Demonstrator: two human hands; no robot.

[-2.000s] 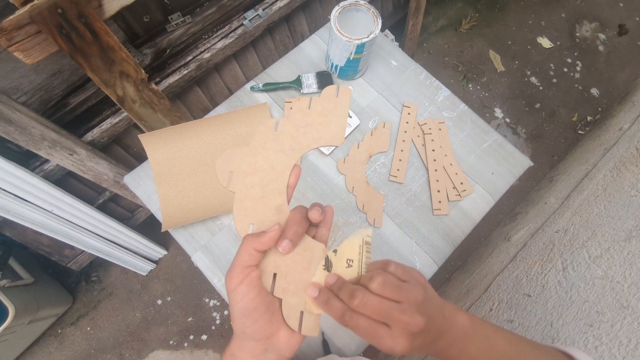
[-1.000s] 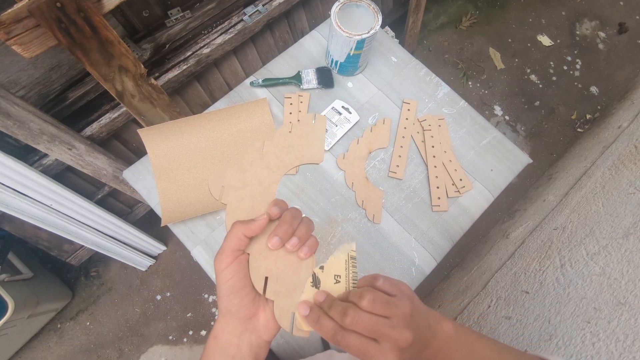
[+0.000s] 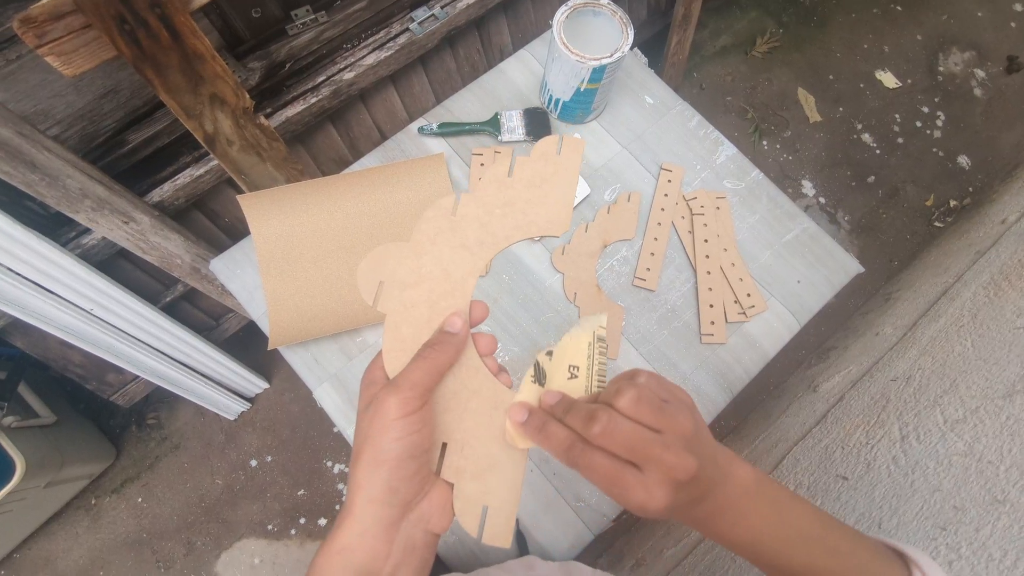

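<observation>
My left hand (image 3: 416, 416) grips a large scalloped, curved fibreboard piece (image 3: 448, 272) with slots along its outer edge, thumb on top and fingertips showing at the inner curve. My right hand (image 3: 632, 448) pinches a torn piece of sandpaper (image 3: 572, 364), its printed backing showing, against the board's inner edge. Beyond, on the table, lie a smaller scalloped piece (image 3: 588, 264) and several perforated strips (image 3: 708, 272). A sheet of sandpaper (image 3: 352, 248) lies at the left, partly under the large piece.
A paint can (image 3: 588, 64) stands at the far corner of the grey table (image 3: 688, 376), with a green-handled brush (image 3: 488, 126) beside it. Old timbers (image 3: 192, 96) and white corrugated panels (image 3: 120, 320) border the left. A concrete ledge (image 3: 904, 448) runs along the right.
The large piece has turned and shifted in my left hand since one second ago, its upper end again covering much of the white card. The sandpaper has moved from its lower part to the inner curve.
</observation>
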